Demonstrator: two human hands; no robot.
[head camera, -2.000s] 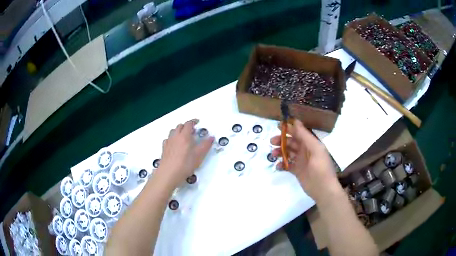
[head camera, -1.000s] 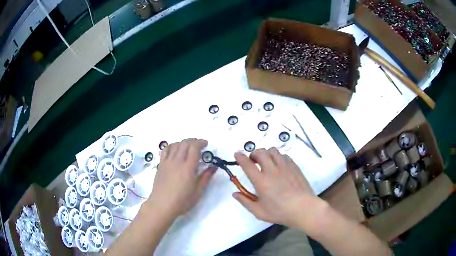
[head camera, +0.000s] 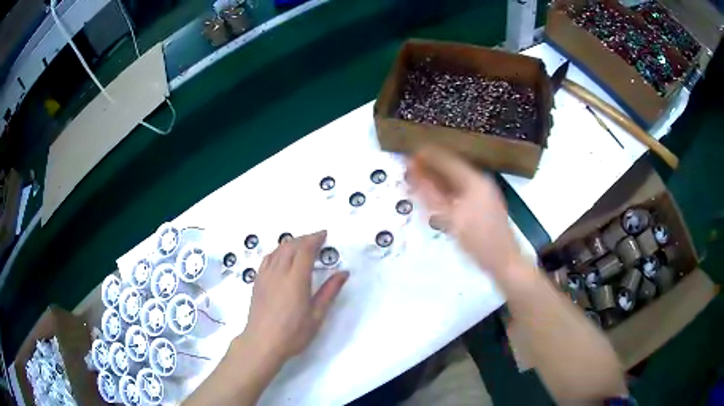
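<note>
My left hand is over the white sheet with thumb and fingers apart, beside a small white part with a dark round centre. Whether the fingertips touch it is unclear. My right hand is raised and blurred over the right side of the sheet, below the open box of small metal bits. What it holds, if anything, cannot be made out. The pliers cannot be seen. More small white parts with dark centres stand in loose rows between and beside the hands.
White motor housings stand in rows at left, beside a box of white parts. A carton of metal cylinders is at right. A hammer and a thin rod lie behind it. A box of mixed components is at the far right.
The orange-handled pliers were at the small part in both hands and are now out of sight. My right hand has moved up and right. My left hand stays near the part, thumb and fingers apart.
</note>
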